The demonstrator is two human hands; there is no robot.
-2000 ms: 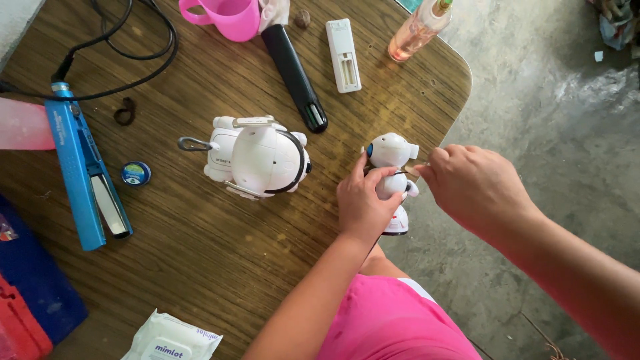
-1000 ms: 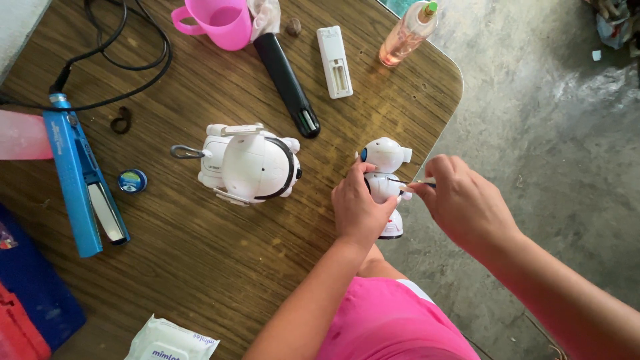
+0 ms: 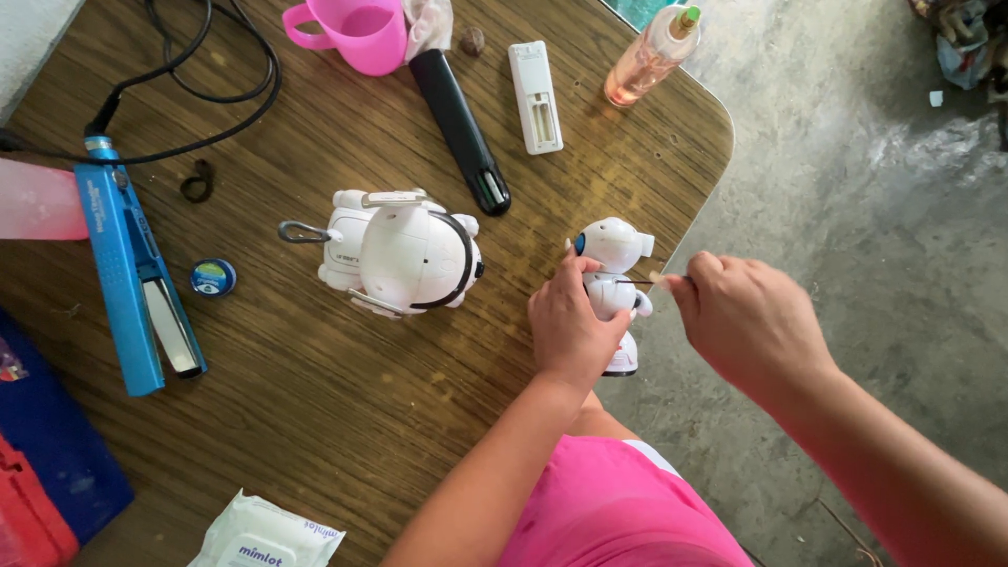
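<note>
My left hand (image 3: pixel 575 323) grips a small white toy robot (image 3: pixel 614 246) by its body, at the right edge of the wooden table. The toy lies with its round head toward the far side and a blue part on the head's left. My right hand (image 3: pixel 740 311) is closed on a thin screwdriver (image 3: pixel 635 281), its handle mostly hidden by the fingers. The shaft points left, with its tip at the toy's body. A larger white robot dog toy (image 3: pixel 409 256) with a black band stands to the left, touched by neither hand.
Around the far side are a pink mug (image 3: pixel 366 35), a black handheld device (image 3: pixel 461 130), a white remote (image 3: pixel 537 98) with its battery bay uncovered and a spray bottle (image 3: pixel 650 59). At left lie a blue hair straightener (image 3: pixel 130 268) and a small round tin (image 3: pixel 213 277). A wipes pack (image 3: pixel 264 539) lies near.
Between two seconds and one second ago the screwdriver's shaft came into sight at the toy's body. My right hand has stayed beside the toy, and my left hand still holds it.
</note>
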